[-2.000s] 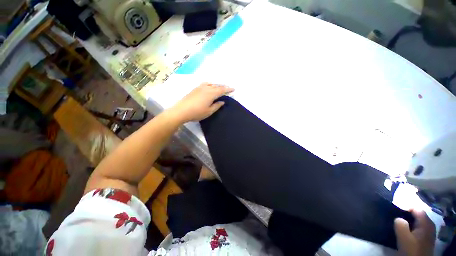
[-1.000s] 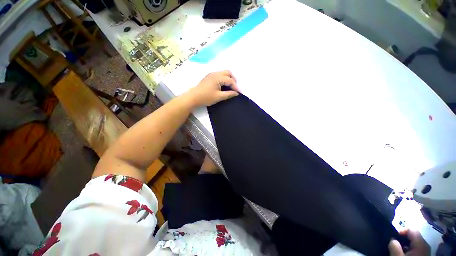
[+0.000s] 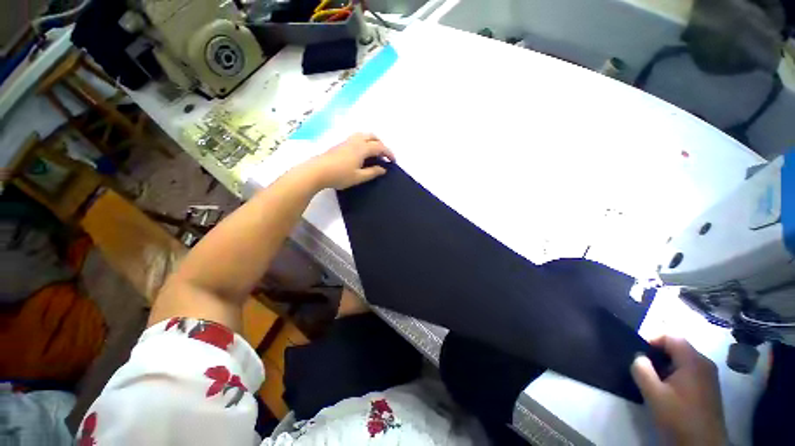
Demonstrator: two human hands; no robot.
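Observation:
A long black cloth panel (image 3: pixel 453 261) lies stretched across the white table. My left hand (image 3: pixel 356 163) grips its far left end between thumb and fingers. My right hand (image 3: pixel 682 383) pinches its right end, just in front of the machine. A curved black piece (image 3: pixel 597 280) shows behind the panel and reaches the brightly lit needle area (image 3: pixel 647 286). The sewing machine head (image 3: pixel 732 235) is white with blue at the right edge. The presser foot is lost in glare. More black cloth hangs over the table edge below the panel (image 3: pixel 488 375).
A ruled tape (image 3: pixel 418 335) runs along the front table edge. Blue tape (image 3: pixel 347 94) crosses the table's left part. A second machine (image 3: pixel 214 48) and a folded black cloth (image 3: pixel 329 56) stand beyond it. Black cloth (image 3: pixel 344 366) lies on my lap. A wooden bench (image 3: pixel 131 231) is below left.
The camera view has shifted, showing more of the machine head at right. Both hands still hold the panel's ends. The panel's lower left outline looks straighter and more angular.

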